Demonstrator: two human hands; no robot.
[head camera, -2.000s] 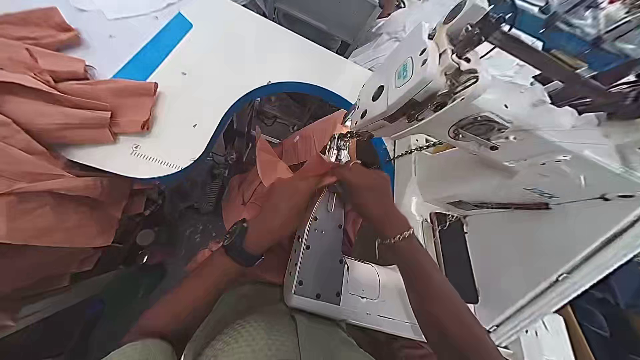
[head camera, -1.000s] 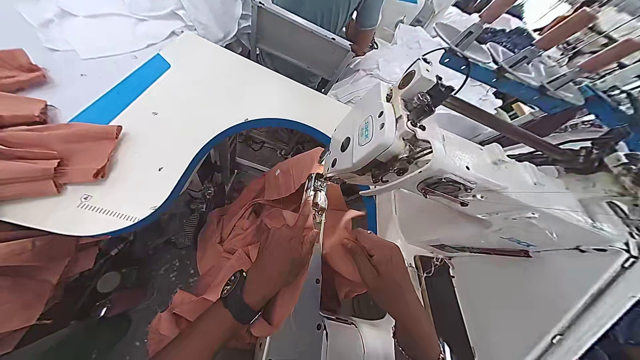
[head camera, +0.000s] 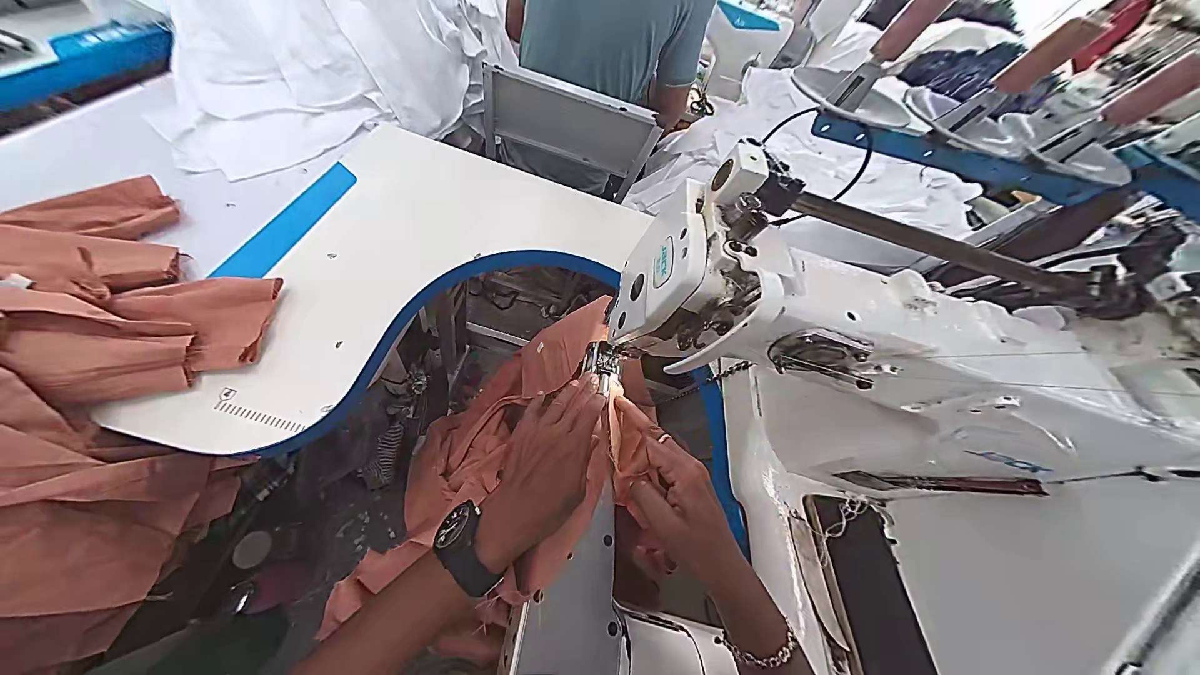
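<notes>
Orange-brown fabric (head camera: 469, 450) lies over the narrow arm of a white industrial sewing machine (head camera: 806, 281) and hangs down on its left side. My left hand (head camera: 553, 450), with a black watch at the wrist, rests flat on the cloth, fingertips close to the metal presser foot (head camera: 602, 361). Just right of it, my right hand (head camera: 670, 487) pinches a folded edge of the same fabric between thumb and fingers, below the foot. The needle itself cannot be made out.
More orange-brown pieces (head camera: 103, 328) are heaped on the white table (head camera: 422, 206) at left, which has a blue curved edge. White cloth (head camera: 319, 84) lies behind. A person in a grey-green shirt (head camera: 600, 47) is beyond a chair (head camera: 572, 112). Thread cones (head camera: 1050, 56) stand at upper right.
The view has shifted. My left hand now lies flat on the cloth, where both hands were close together at the presser foot two seconds ago. More fabric shows left of the machine arm.
</notes>
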